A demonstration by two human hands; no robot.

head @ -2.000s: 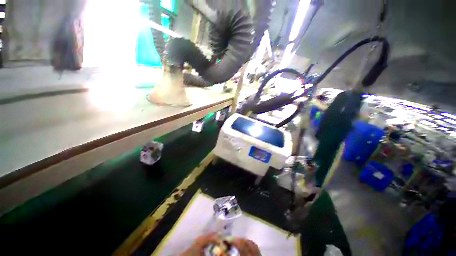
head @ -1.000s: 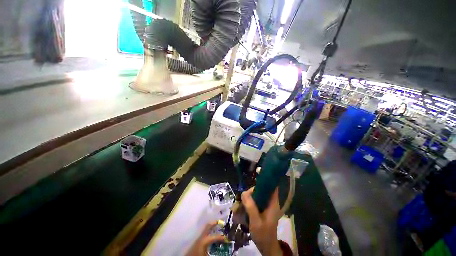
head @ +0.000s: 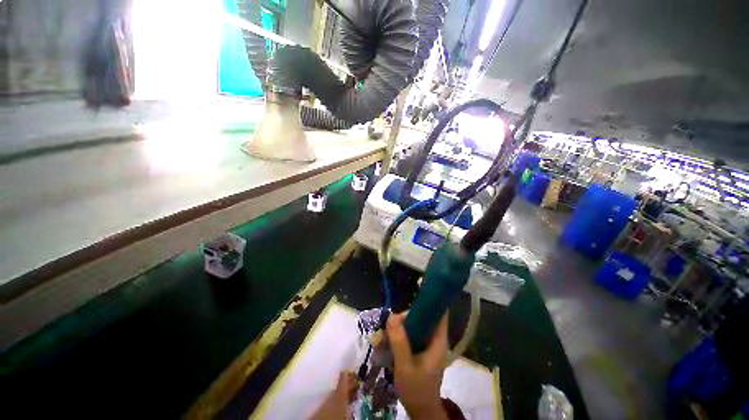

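Note:
The dark green electric screwdriver (head: 439,289) hangs tilted over the work mat (head: 305,369), its nozzle pointing down. My right hand (head: 420,369) is closed around its lower body. My left hand (head: 338,400) is at the bottom edge, partly cut off, with its fingertips at a housing with green and dark parts (head: 376,402) under the nozzle. Another clear housing (head: 369,320) stands just behind on the mat, partly hidden by the tool and hand. The nozzle tip's exact contact with the housing is too blurred to tell.
The conveyor belt (head: 148,328) at left carries several white housings, the closest one (head: 224,255) near the shelf edge. The white screw feeder (head: 379,215) stands behind the mat. Blue hose (head: 386,271) and pale tube (head: 470,328) hang beside the tool. Plastic bags (head: 495,283) lie at right.
Two seconds ago the screwdriver hung free at the right; my right hand has since taken hold of it and brought it over the mat. Since one second ago, the view has shifted slightly.

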